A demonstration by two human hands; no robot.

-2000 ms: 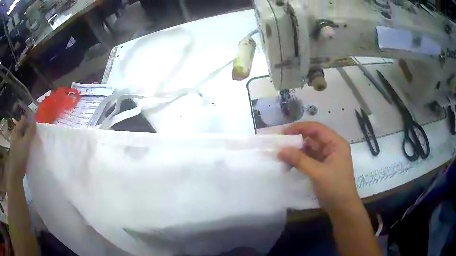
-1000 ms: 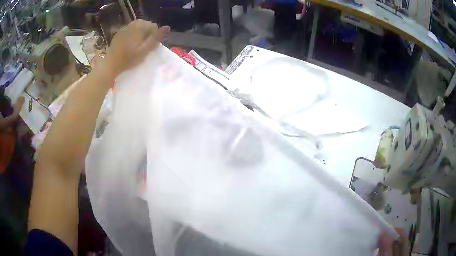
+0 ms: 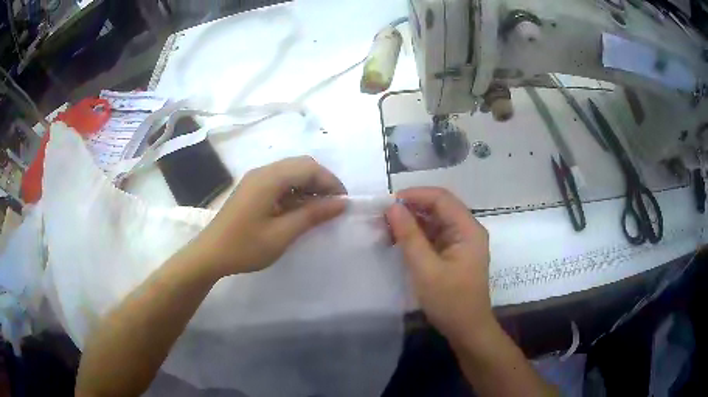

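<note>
The white fabric piece (image 3: 310, 279) hangs over the table's front edge and spreads to the left. My left hand (image 3: 283, 213) pinches its top edge between thumb and fingers. My right hand (image 3: 439, 240) pinches the same edge a short way to the right, near the fabric's corner. A short stretch of edge runs straight between the two hands, in front of and to the left of the presser foot (image 3: 444, 138). The fabric is not under the foot. The curled fingers hide part of the edge.
The sewing machine (image 3: 458, 54) stands at the right. Thread snips (image 3: 570, 194) and black scissors (image 3: 638, 205) lie on its bed. A thread cone (image 3: 382, 58) lies behind. White elastic tape (image 3: 186, 139) loops over a black phone (image 3: 194, 167), beside a printed sheet (image 3: 128, 124) and a red bag (image 3: 78, 120).
My left hand has come from the far left end of the fabric to close beside my right hand. The view has swung back toward the machine, and the phone is uncovered.
</note>
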